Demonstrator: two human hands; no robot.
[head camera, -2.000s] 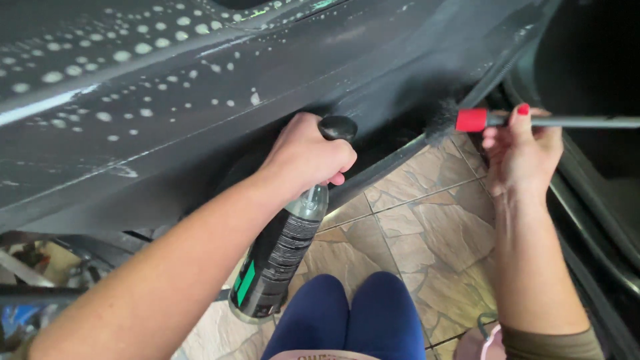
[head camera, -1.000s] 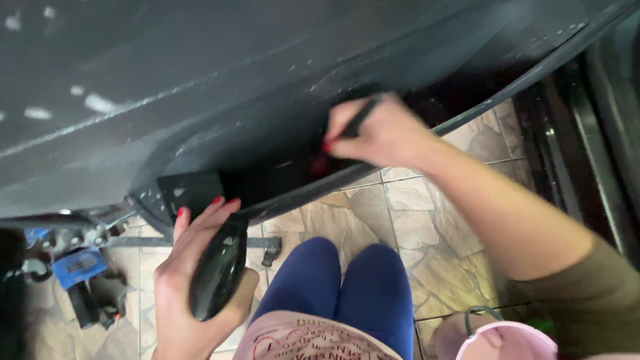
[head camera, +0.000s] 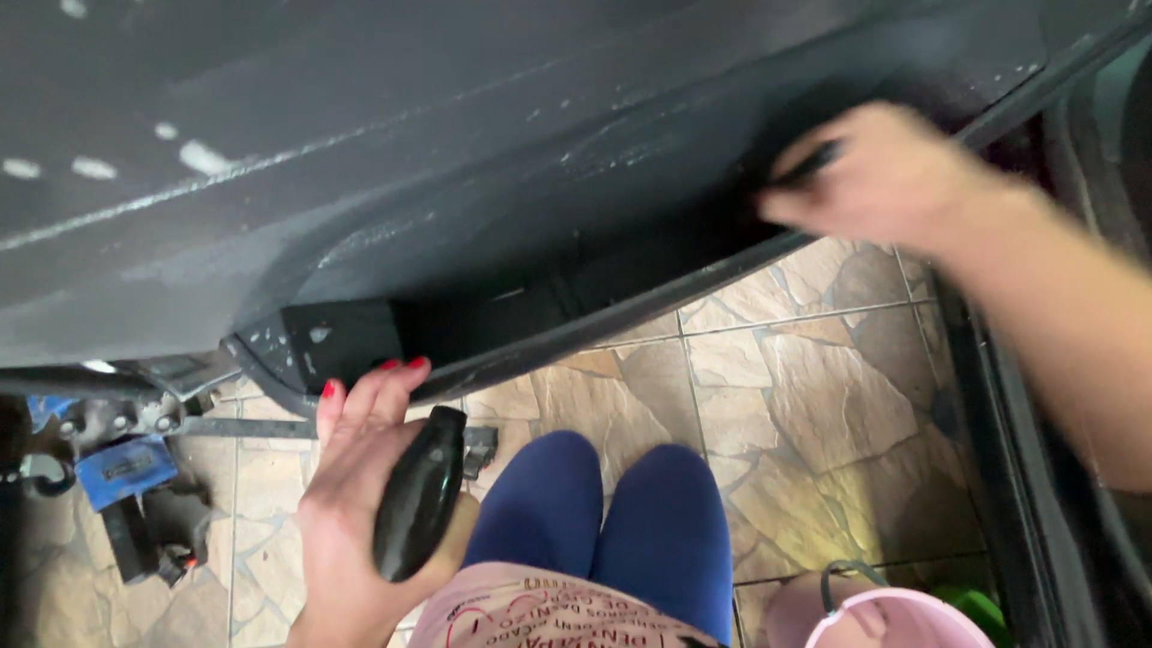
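Note:
A dark car door panel (head camera: 504, 171) with white foam spots fills the upper view, and a long door pocket (head camera: 504, 310) runs along its lower edge. My left hand (head camera: 360, 495) is at the pocket's left end, fingertips at the rim, with the black spray head of a bottle (head camera: 420, 495) held against the palm; the bottle's body is hidden below. My right hand (head camera: 882, 175), blurred, grips the dark handle of a brush (head camera: 810, 164) at the right part of the pocket. The bristles are hidden in shadow.
A pink bucket (head camera: 900, 616) stands on the stone-patterned tiles at the lower right, beside the dark door sill (head camera: 999, 432). Blue and black equipment (head camera: 126, 472) lies at the left. My knees are below the pocket.
The right hand, with the brush, has moved right along the pocket since one second ago. Two seconds ago the left hand held the bottle farther right, in front of the panel, with its body in view.

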